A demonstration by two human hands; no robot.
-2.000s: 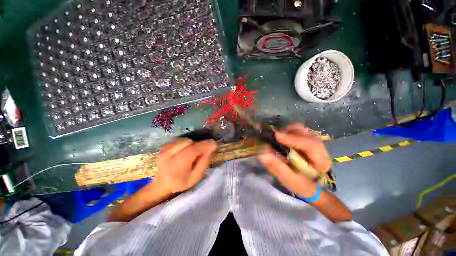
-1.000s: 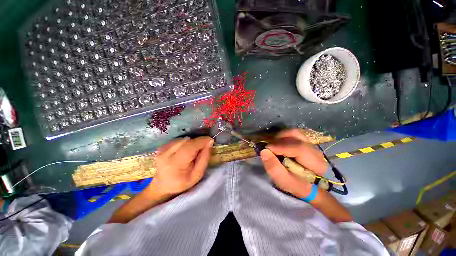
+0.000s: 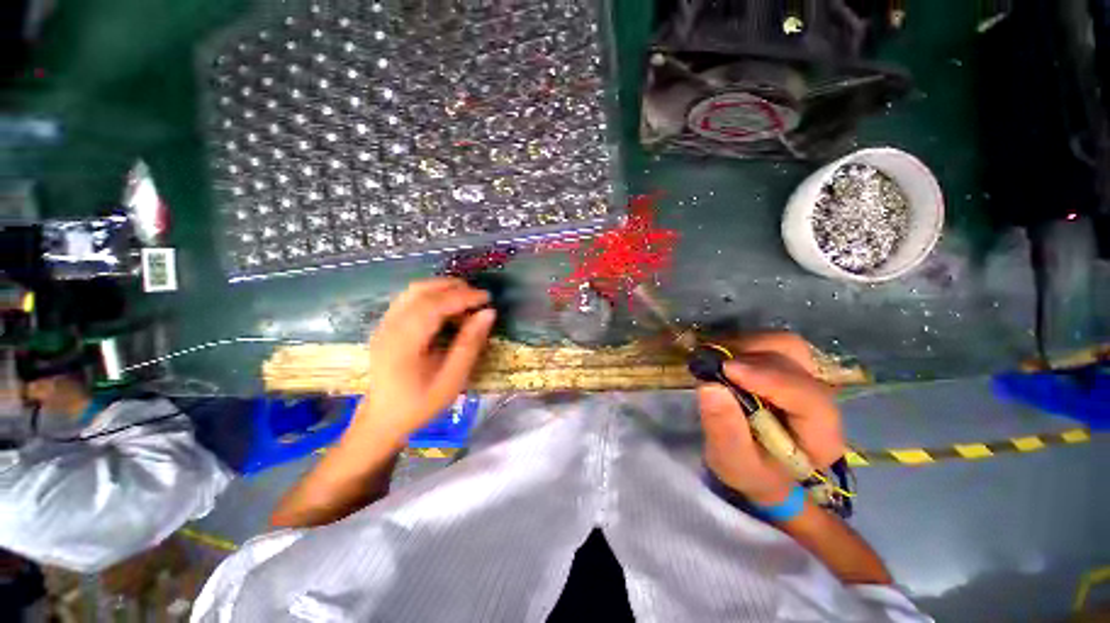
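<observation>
My right hand (image 3: 779, 414) grips the soldering iron (image 3: 779, 441) by its yellow-tan handle and black grip. Its thin tip points up-left, beside the red lead wires (image 3: 623, 253). The round fixture (image 3: 587, 319) lies just below the red pile, left of the tip; details on it are too small to tell. My left hand (image 3: 426, 347) is left of the fixture, beside the dark lead wires (image 3: 477, 261). Its thumb and forefinger are bent with a gap between them; whether they hold solder is unclear. The pale solder wire (image 3: 195, 348) runs from the left towards this hand.
The blister tray (image 3: 414, 253) stands at the upper left. The fume fan (image 3: 740, 116) is at the back, with the white bowl of silvery scraps (image 3: 797, 231) to its right. The tan strip (image 3: 548, 369) runs along the bench edge. Another person in a pale smock (image 3: 110, 487) is at lower left.
My left hand has moved away from the fixture, left and up towards the dark wires. The iron tip has drawn back to the right of the fixture. The camera view has shifted.
</observation>
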